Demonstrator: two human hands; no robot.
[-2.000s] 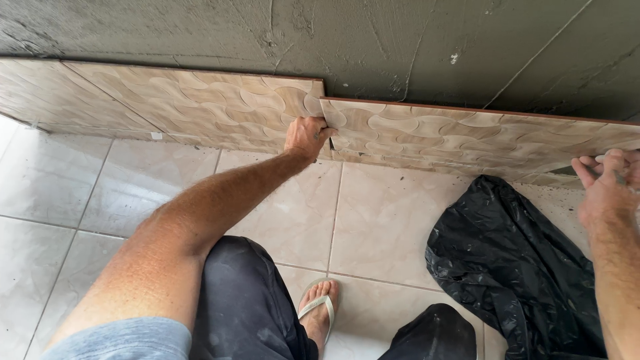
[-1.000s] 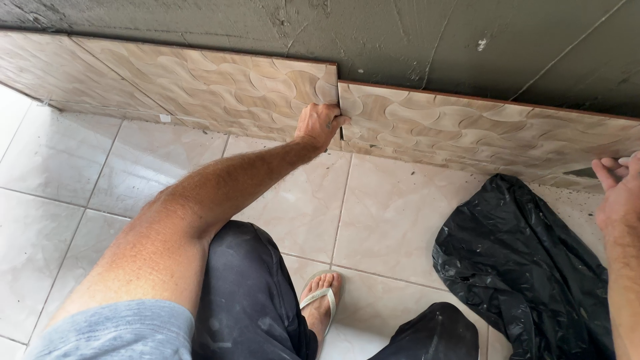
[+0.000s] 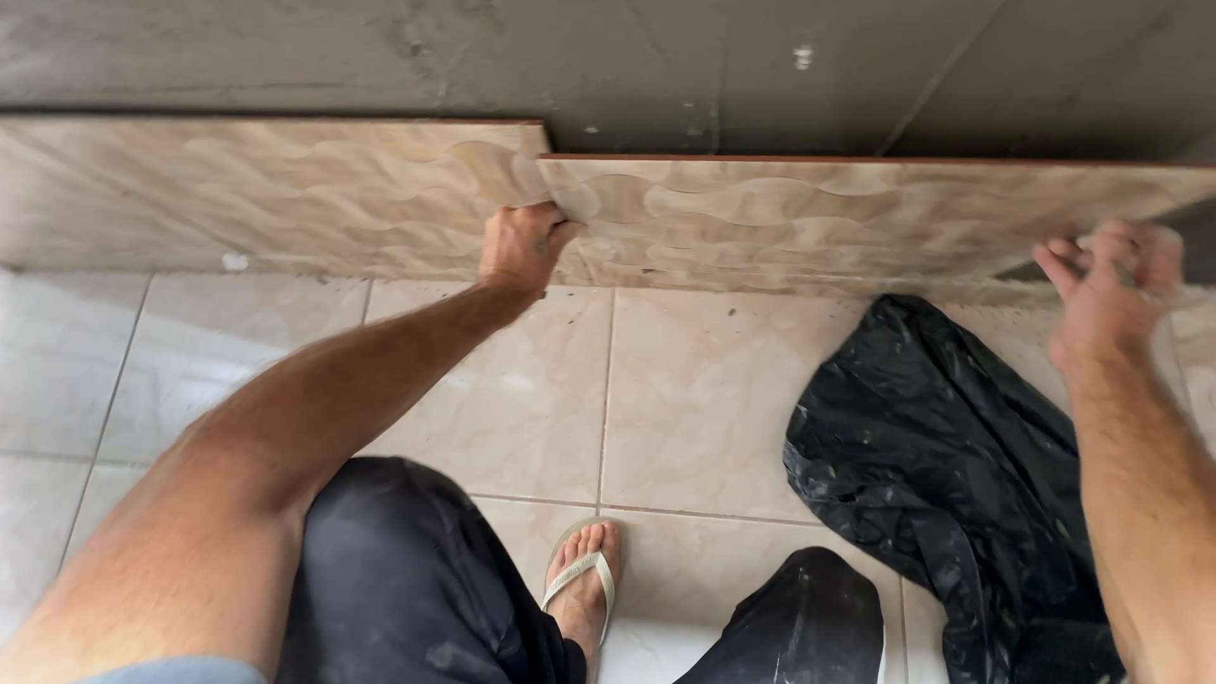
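Note:
A wavy-patterned beige wall tile [image 3: 779, 214] stands along the foot of the wall, its top edge a little lower than that of the similar tile [image 3: 380, 180] to its left. At the joint between the two, my left hand [image 3: 527, 242] has its fingers curled against the tile faces; whether it pinches something small is hidden. Near the lower right part of the right tile is my right hand [image 3: 1111, 271], blurred, with fingers bent around something pale and small that I cannot make out. A dark triangular gap [image 3: 1183, 237] shows behind it.
Grey mortar-coated wall [image 3: 665, 66] rises above the tiles. Below them lies a glossy tiled floor [image 3: 698, 408] with small dark crumbs near the wall. A crumpled black plastic bag [image 3: 931, 446] lies at the right. My knees and one sandalled foot [image 3: 584, 570] are in the foreground.
The left hand stays at the joint between the tiles. The right hand remains by the right part of the tile, more fully in view now. The view has shifted slightly.

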